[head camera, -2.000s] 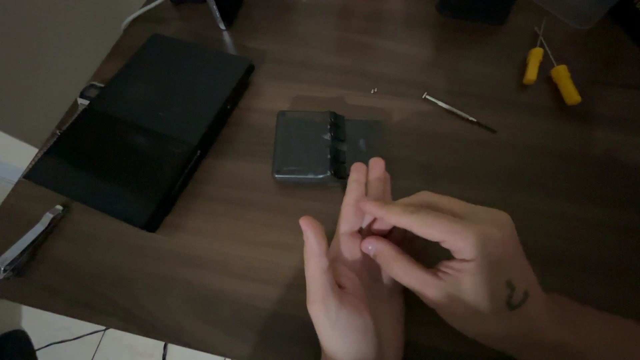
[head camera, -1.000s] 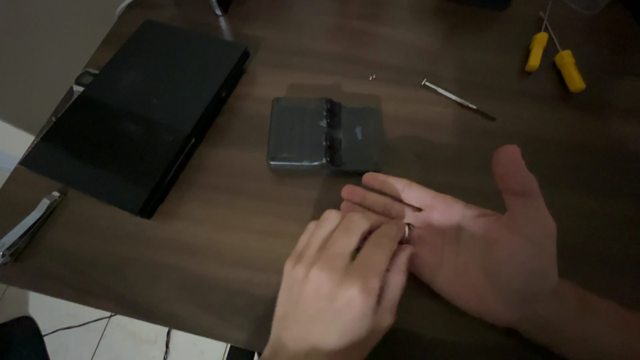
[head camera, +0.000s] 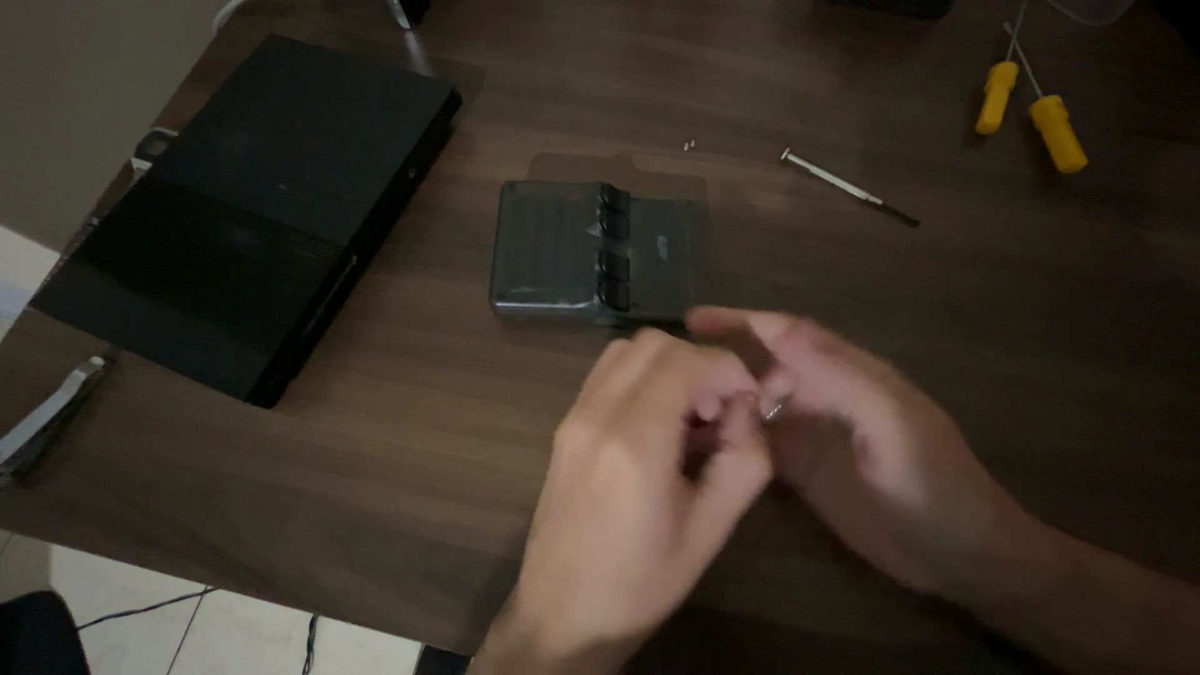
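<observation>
My left hand (head camera: 637, 469) and my right hand (head camera: 872, 441) meet at the fingertips over the near side of the wooden table. Between them shows a tiny shiny metal piece (head camera: 773, 409), beside the left fingertips; blur hides which hand grips it. Just beyond the hands lies a dark translucent plastic device (head camera: 553, 248) with black buttons along its middle ridge. Some tiny metal pieces, perhaps screws (head camera: 690, 144), rest behind it. To their right is a thin precision screwdriver (head camera: 844, 186) with a dark end.
A black slab-shaped electronic device (head camera: 253, 206) occupies the left side of the table. At the left edge lies a pale strip-like object (head camera: 52, 412). Two screwdrivers with yellow handles (head camera: 997, 97) (head camera: 1059, 133) are at the back right. Cables run over the tiled floor.
The right hand, palm up with spread fingers one second ago, has turned and curled its fingers inward. The left hand remains against it. Two seconds ago the right hand's fingertips were at the upright left hand.
</observation>
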